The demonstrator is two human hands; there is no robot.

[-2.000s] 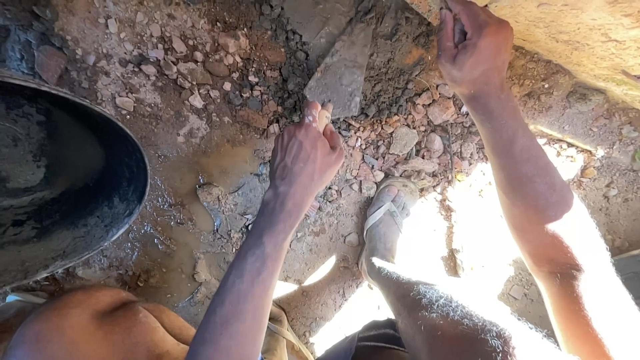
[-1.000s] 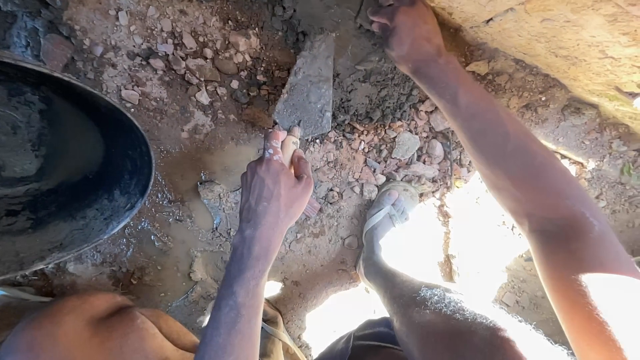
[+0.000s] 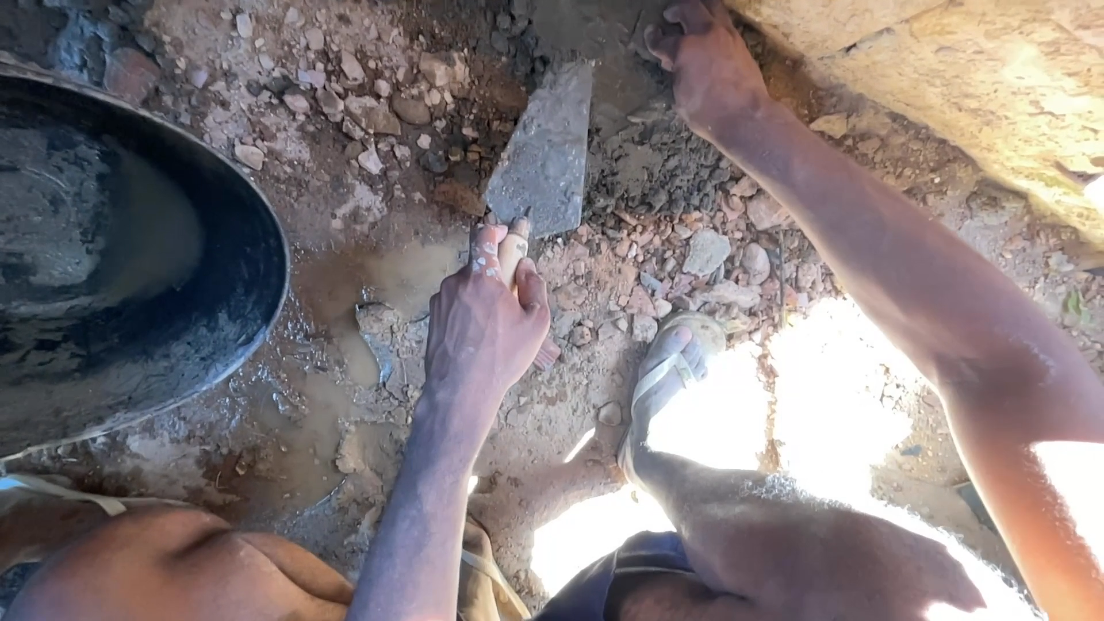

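Note:
My left hand grips the wooden handle of a pointed masonry trowel, whose grey blade points up the view, its tip at a patch of wet mortar. At the top, my right hand is over the mortar beside the wall, with its fingers bent; shadow and the frame's edge leave it unclear whether anything is in them. A round black tub with grey residue and murky water inside stands to the left of my left hand.
A pale, rough wall or slab runs along the upper right. Stones and rubble lie on the ground below the mortar. Muddy water pools beside the tub. My sandalled foot rests near the rubble, and my knees are at the bottom.
My right hand has moved left, away from where it was at the wall's edge two seconds ago. The trowel stays in my left hand, also shifted a little left.

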